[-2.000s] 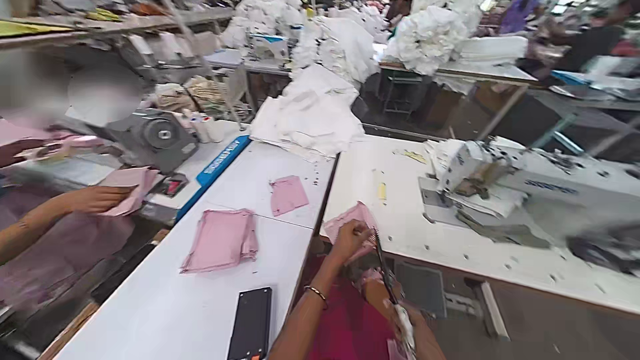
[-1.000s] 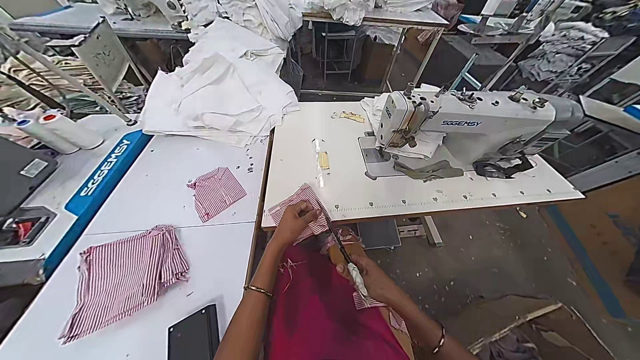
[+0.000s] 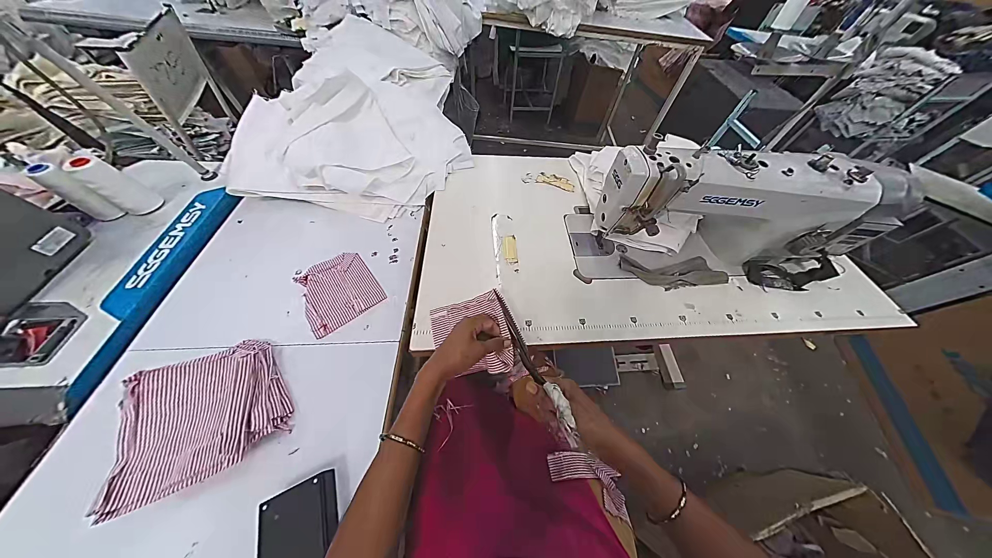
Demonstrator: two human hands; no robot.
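Observation:
My left hand (image 3: 469,345) holds a red-and-white striped fabric piece (image 3: 457,311) at the front edge of the sewing table. In my right hand (image 3: 562,399) is a pair of scissors (image 3: 521,349) with white wrapping on the handle; the blades lie along the right side of that piece. A narrow striped scrap (image 3: 581,466) hangs below my right hand over my lap. On the white table to the left lie a stack of striped pieces (image 3: 194,426) and a smaller striped piece (image 3: 341,293).
An SGGEMSY sewing machine (image 3: 759,201) stands on the right table, with grey cloth (image 3: 670,271) beside its needle plate. White fabric (image 3: 349,132) is heaped behind. A black flat object (image 3: 298,519) lies at the front left; thread cones (image 3: 116,184) stand at the far left.
The view has swung right and moved closer, so the neighbouring person seen at the left two seconds ago is out of view. Both hands stay on the striped piece and the scissors.

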